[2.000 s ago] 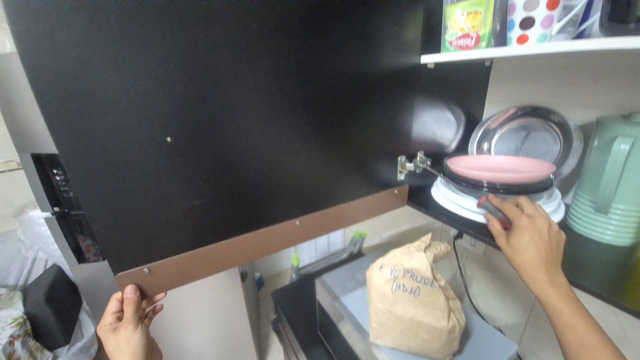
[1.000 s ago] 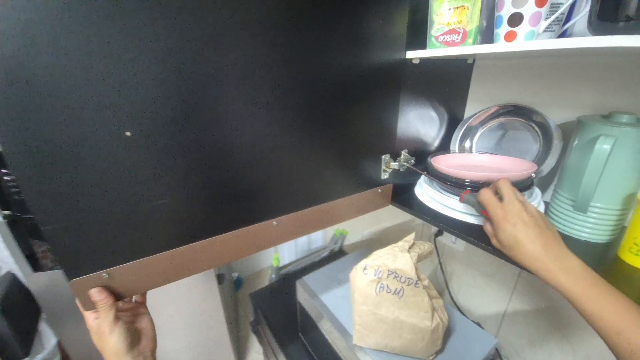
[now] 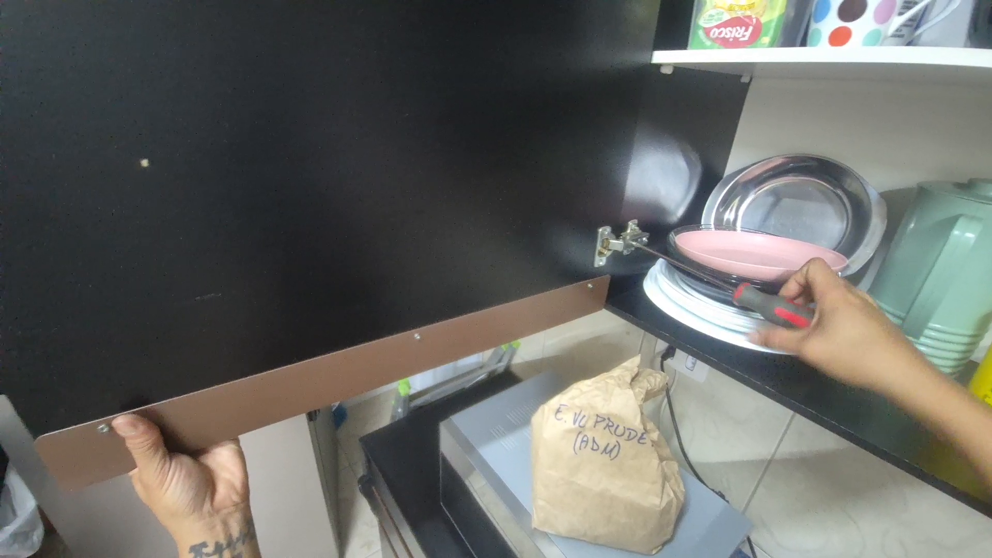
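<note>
My left hand grips the brown strip along the lower edge of a black cabinet door, thumb in front and fingers behind. My right hand holds a screwdriver by its grey and red handle. The thin shaft reaches left to the metal cabinet hinge, where its tip appears to meet the part on the cabinet's side wall; the exact contact is too small to tell. Beside the shaft, a pink plate lies on dark dishes above a stack of white plates.
A steel dish leans at the back of the cabinet, left of a green pitcher. Above is a white shelf with a dotted mug and a packet. Below, a paper bag bearing writing stands on a grey appliance.
The view has shifted somewhat. Both hands keep their places, the left on the door's strip and the right on the screwdriver at the hinge.
</note>
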